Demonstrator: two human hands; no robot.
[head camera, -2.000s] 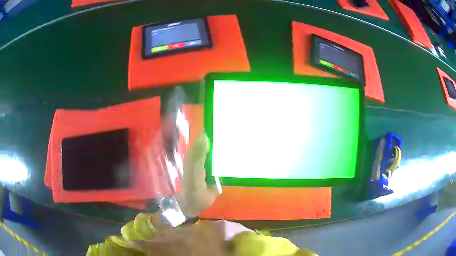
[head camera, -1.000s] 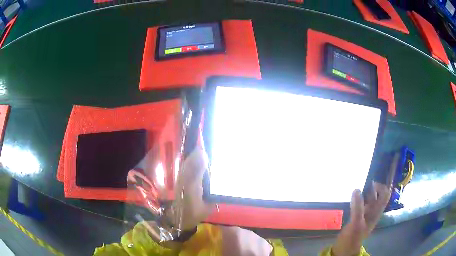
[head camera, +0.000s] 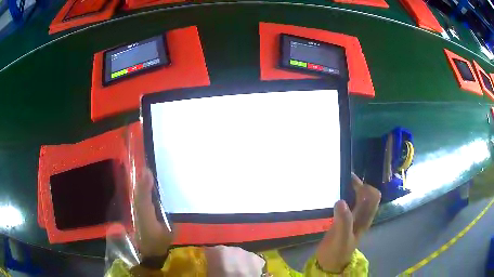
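Note:
A black-framed tablet (head camera: 246, 154) with a plain white screen is held up above a red-orange foam pad (head camera: 244, 231). My left hand (head camera: 149, 216) grips its lower left edge. My right hand (head camera: 349, 222) grips its lower right corner, with the thumb on the front frame and the fingers behind. A clear glossy film (head camera: 131, 178) hangs at the tablet's left edge, beside my left hand; its lower end shows near my left wrist. Where exactly the film is attached cannot be told.
A dark slab (head camera: 84, 193) lies on foam pads at left. Two smaller-looking tablets (head camera: 135, 58) (head camera: 311, 57) with lit menus lie on red pads beyond. A blue fixture with a yellow loop (head camera: 398, 162) stands at right. More pads lie at the far edge.
The screen went from green-edged to white. My right hand came in and took hold of the right side. Since one second ago, the tablet appears further left in view and tilts differently.

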